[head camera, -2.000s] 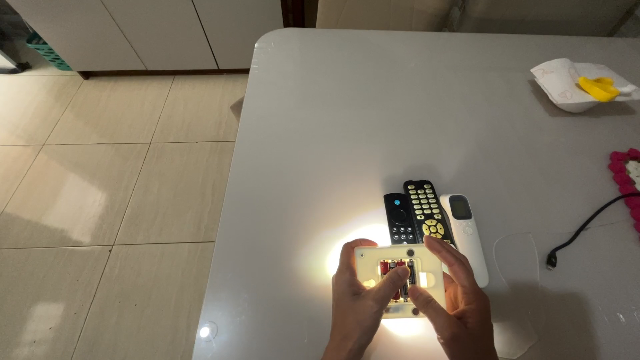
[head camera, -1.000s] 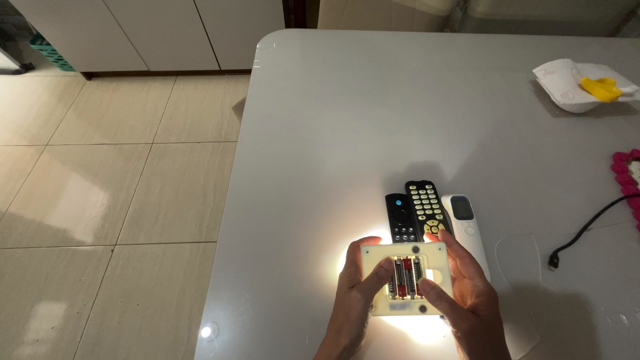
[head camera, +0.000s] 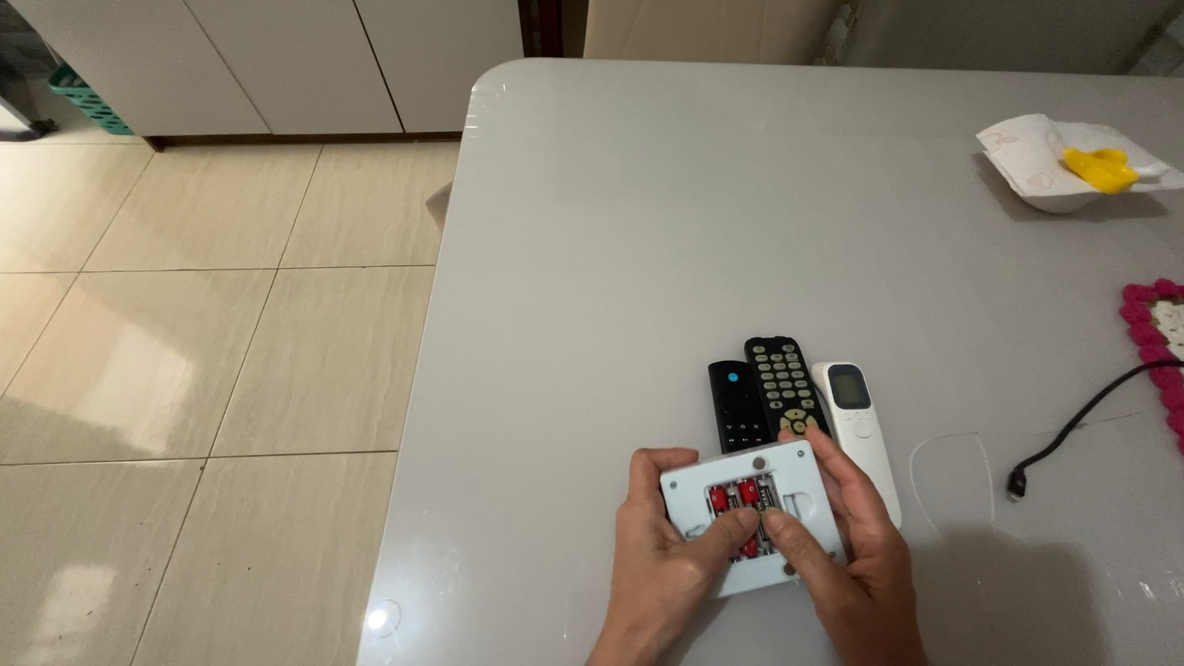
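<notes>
A white, square battery-powered device (head camera: 740, 572) is held between my two hands, its battery compartment uncovered. Several red and black batteries (head camera: 747, 492) lie side by side in the compartment. My left hand (head camera: 661, 555) grips the device's left side, with the thumb on the batteries. On the right side, my right hand (head camera: 856, 555) holds it, that thumb also pressing at the batteries. Just beyond the device lie a small black remote control (head camera: 738, 402), a larger black remote control with pale buttons (head camera: 784, 375) and a white remote control with a small screen (head camera: 856, 421), partly hidden by my hands.
A black cable (head camera: 1073, 430) lies at the right, by a pink and white crocheted item (head camera: 1147, 342). A bowl lined with paper (head camera: 1027, 157) holds a yellow object (head camera: 1101, 170) at the back right. The pale table (head camera: 592, 231) ends at the left above a tiled floor.
The bright light that shone from under the device in both earlier frames is gone. The device is tilted differently now, and both thumbs have moved back together over the batteries since one second ago.
</notes>
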